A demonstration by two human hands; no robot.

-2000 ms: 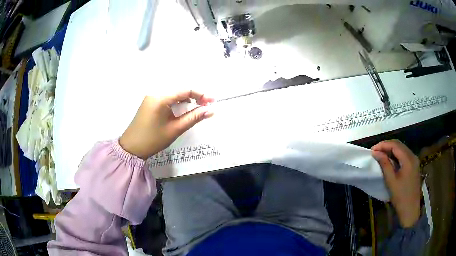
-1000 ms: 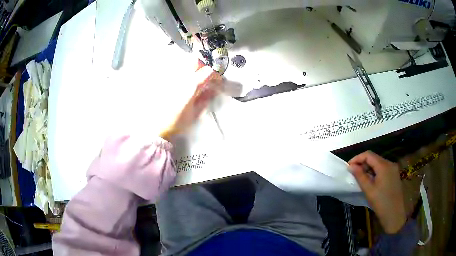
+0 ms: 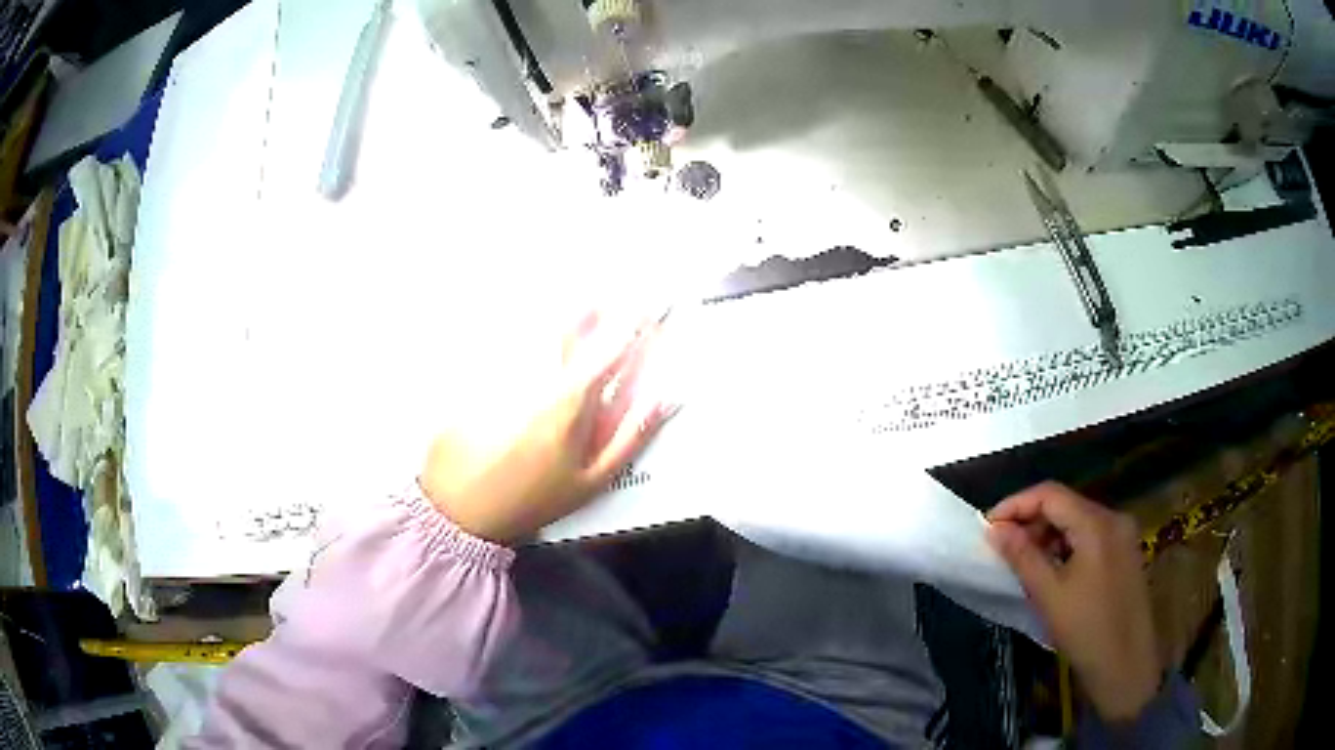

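Observation:
A white cut piece [image 3: 879, 535] lies over the near table edge and hangs above the lap. My right hand [image 3: 1066, 564] pinches its right end between thumb and fingers. My left hand [image 3: 564, 425] is over the white table, below the presser foot [image 3: 637, 125], with its fingers spread. The piece's far part blends into the bright table, so I cannot tell whether the left fingers press on it. The sewing machine [image 3: 879, 88] stands at the top, with a dark torn patch [image 3: 813, 270] beside its bed.
Silver snips [image 3: 1076, 271] and a small dark tool [image 3: 1021, 122] lie right of the needle. A grey-white bar [image 3: 354, 103] is at upper left. A cream fabric heap [image 3: 91, 366] is left of the table [image 3: 191, 484]. A white strip [image 3: 1237, 630] hangs at lower right.
My left hand has moved from beside the presser foot down toward the near table edge, its fingers now spread. My right hand, still pinching the piece, has shifted slightly down and left.

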